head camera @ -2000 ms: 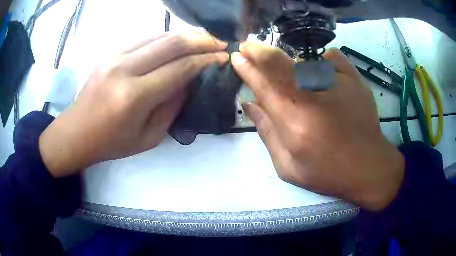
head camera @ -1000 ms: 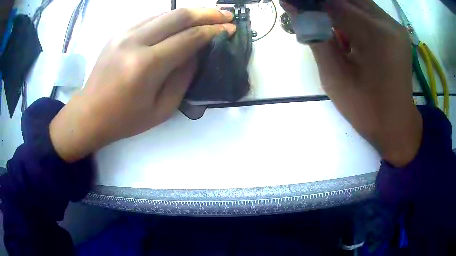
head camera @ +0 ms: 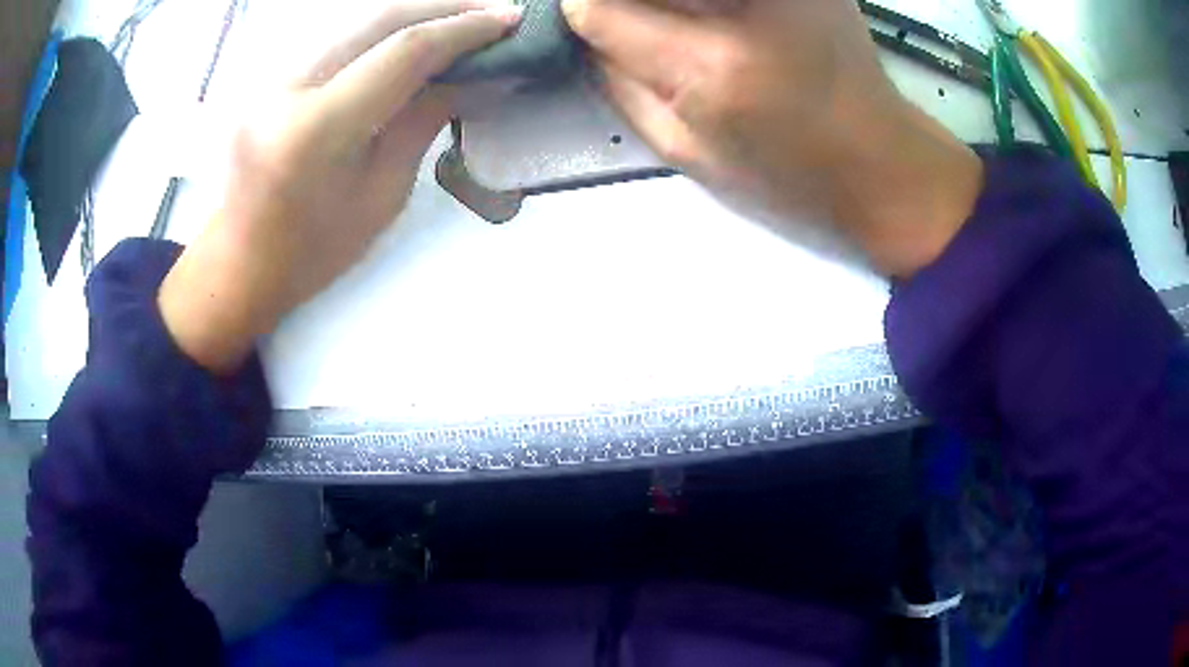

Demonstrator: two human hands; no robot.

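Note:
A dark grey cuff piece is at the top edge of the view, between my hands and partly hidden by them. My left hand holds its left side with fingertips on it. My right hand pinches its right side near the top edge. Below the piece the metal slide plate shows, with a rounded tab at its left end. The needle and presser foot are not in view.
Scissors with green and yellow handles lie at the upper right, beside a slim black tool. A dark fabric scrap is at the left edge, near thin cords. A measuring tape runs along the table's curved front edge.
My right hand has come from beside the grey knob back to the cuff piece and grips it. The piece has lifted and folded up, uncovering the slide plate. The view has shifted.

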